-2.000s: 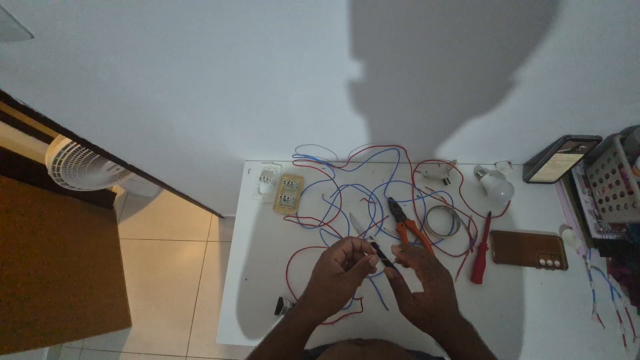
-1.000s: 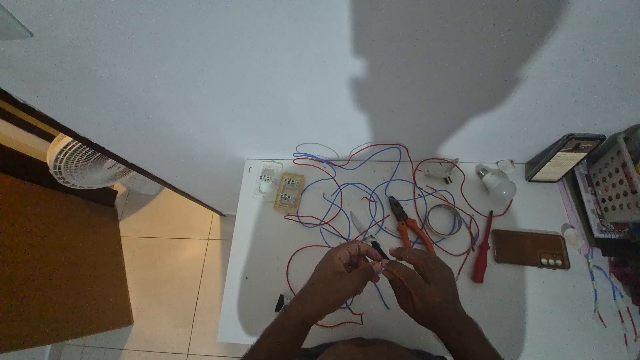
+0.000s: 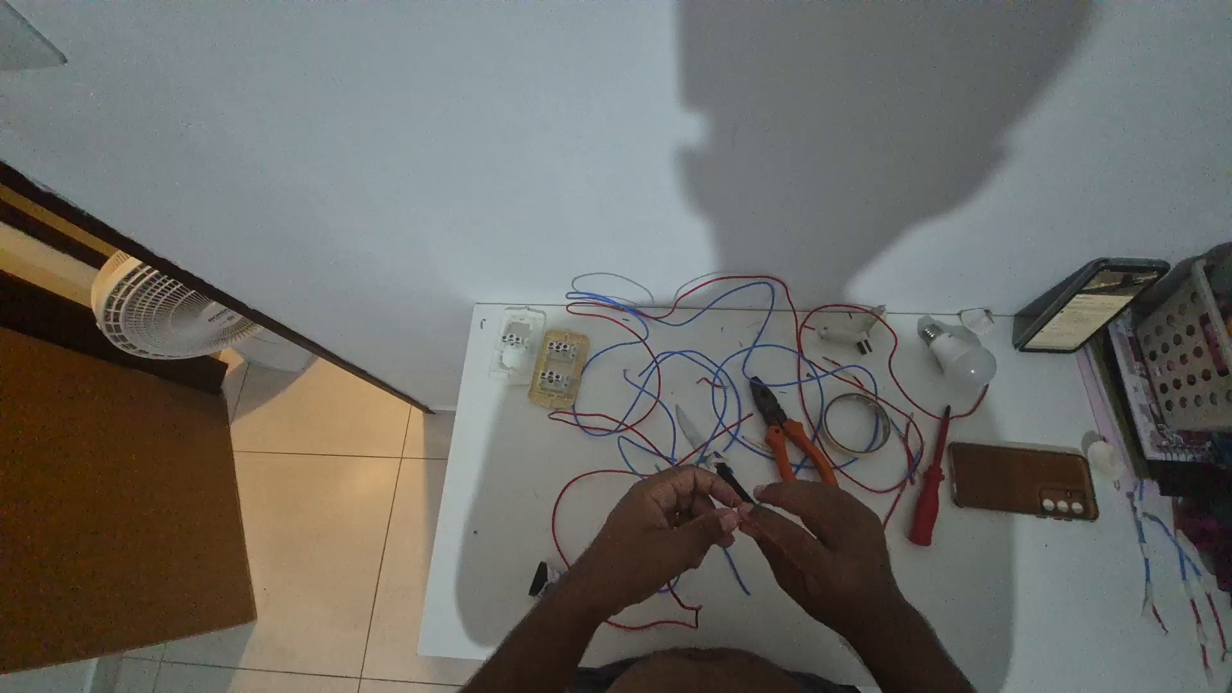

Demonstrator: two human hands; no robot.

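Both hands meet fingertip to fingertip over the white table. My left hand (image 3: 664, 527) and my right hand (image 3: 823, 549) pinch something small between them, too small and covered to name; it may be a wire end. Beyond them lies a knife (image 3: 691, 431) with a black handle, partly behind the fingers. Pliers with orange handles (image 3: 784, 423) rest just past my right hand. Loose blue wire (image 3: 707, 356) and red wire (image 3: 556, 510) loop over the table around both hands. A grey coil (image 3: 857, 423) and a red screwdriver (image 3: 929, 496) lie to the right.
Two outlet modules (image 3: 558, 369) and a white socket piece (image 3: 518, 343) sit at the table's left. Toward the right are a plug adapter (image 3: 847, 329), a light bulb (image 3: 961, 356), a brown phone (image 3: 1022, 479), an upright phone (image 3: 1092, 306), a perforated basket (image 3: 1186, 356) and short wire pieces (image 3: 1189, 568).
My hands stay over the same part of the table; the fingers have shifted slightly and now meet at the tips. The tools have not plainly moved.
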